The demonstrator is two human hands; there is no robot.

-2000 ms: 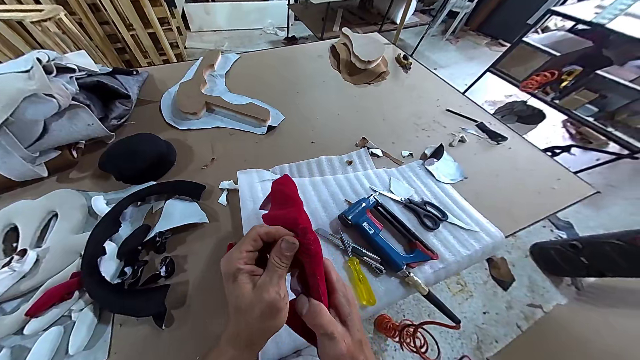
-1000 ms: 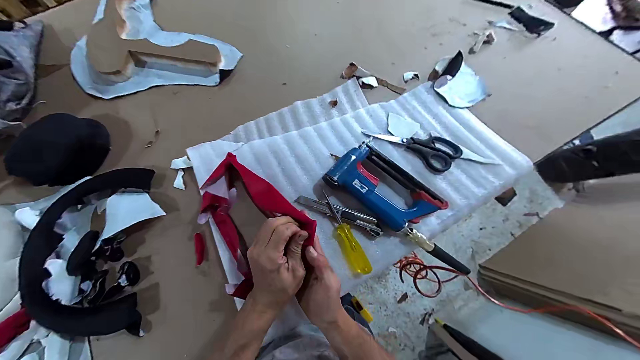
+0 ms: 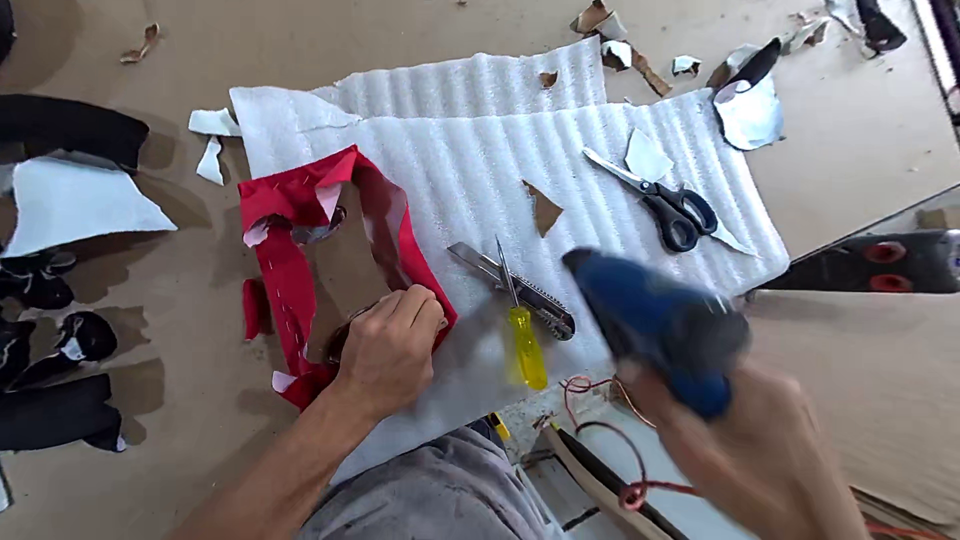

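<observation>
A frame-shaped piece covered in red fabric (image 3: 281,277) lies on the white foam sheet (image 3: 450,165) and the brown table. My left hand (image 3: 394,345) grips its lower right corner, with the fabric edge pinched under the fingers. My right hand (image 3: 735,435) is closed around the handle of a blue staple gun (image 3: 652,322), blurred and held above the sheet's right part. Between the hands lie a yellow-handled screwdriver (image 3: 528,349) and a snap-off utility knife (image 3: 532,296), the screwdriver's shaft crossing over the knife. Black-handled scissors (image 3: 667,206) rest farther right.
Black padded pieces (image 3: 67,127) and a white scrap (image 3: 82,202) lie at left. Small scraps (image 3: 600,22) are scattered at the back, and a black part with red rings (image 3: 885,262) is at right. An orange hose (image 3: 660,487) hangs by the near table edge.
My right hand has left the red piece and now holds the staple gun, which lay on the foam sheet before. My left hand stays on the red piece. The view has shifted.
</observation>
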